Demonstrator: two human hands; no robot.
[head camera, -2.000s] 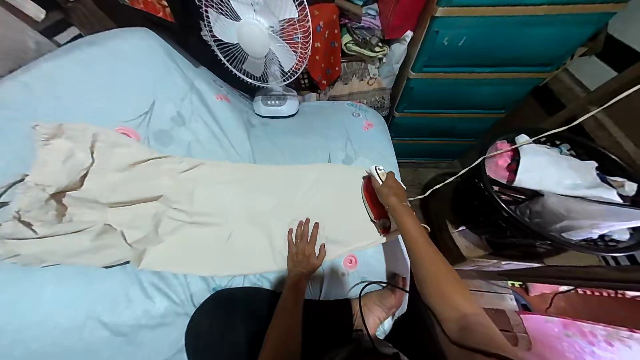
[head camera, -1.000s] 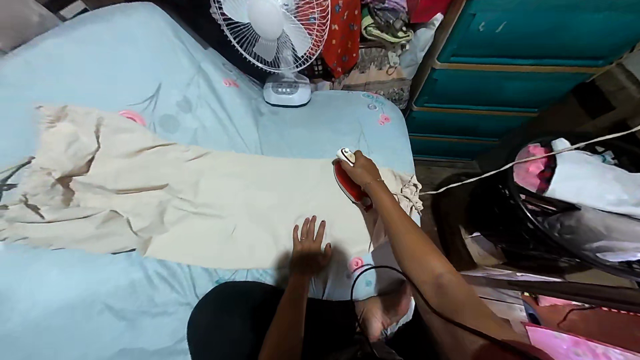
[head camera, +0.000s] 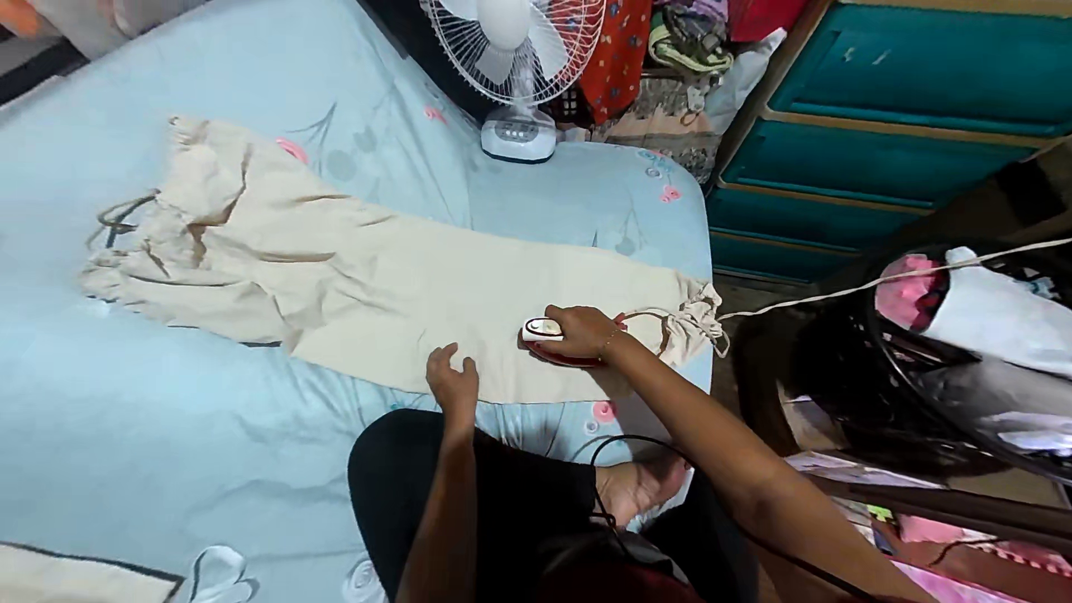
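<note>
Cream trousers (head camera: 469, 285) with a gathered drawstring waist lie lengthwise on a bed with a light blue floral sheet (head camera: 251, 469). My right hand (head camera: 582, 333) grips a red and white clothes iron (head camera: 543, 329), which rests on the fabric near the gathered, tied hem at the right end. Most of the iron's handle is hidden under that hand. To its left, my left hand (head camera: 453, 377) is at the lower edge of the fabric, fingers apart and slightly curled, holding nothing. A dark cord (head camera: 636, 437) loops beside my foot and under my right forearm.
A white fan (head camera: 519, 134) stands at the bed's far edge. Teal drawers (head camera: 888, 159) rise beyond the right corner. A black basket (head camera: 879, 352) of clothes is at the right, with a pale cord (head camera: 812, 299) stretched across to the bed's edge. Another cream cloth (head camera: 75, 578) lies lower left.
The iron in my right hand has moved left, away from the hem end, and its tip has turned. The gathered hem, earlier hidden, shows. My left hand's fingers have curled from a flat spread.
</note>
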